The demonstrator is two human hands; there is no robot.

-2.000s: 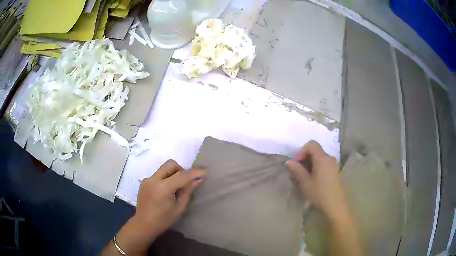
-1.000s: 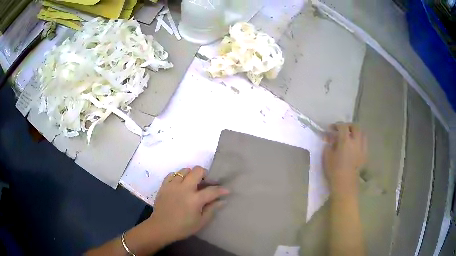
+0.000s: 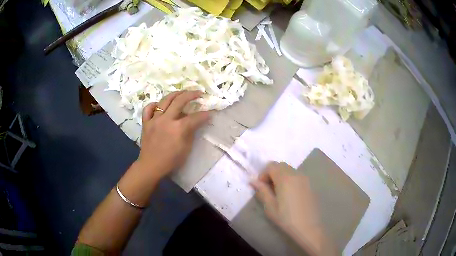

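The large tangle of white strips (image 3: 190, 52) lies at the upper left of the work area. My left hand (image 3: 172, 132), with a ring and a bracelet, lies palm down at the tangle's front edge, its fingers apart. My right hand (image 3: 287, 202), blurred, pinches the lower end of a narrow white strip (image 3: 227, 150) that runs up left towards my left hand. The grey-brown panel (image 3: 335, 192) lies flat on the white board (image 3: 295, 132), partly under my right hand and forearm.
A smaller creamy heap (image 3: 342, 90) sits beside a translucent plastic bottle (image 3: 320, 32). Yellow sheets (image 3: 225, 6) are at the top edge. A dark stick (image 3: 82, 29) is at upper left. More grey-brown panels (image 3: 425, 185) lie at right. The table's front edge is at left.
The view has swung left. My left hand has moved off the panel to the tangle. My right hand has moved from the board's right side to the panel's left and now holds a strip.
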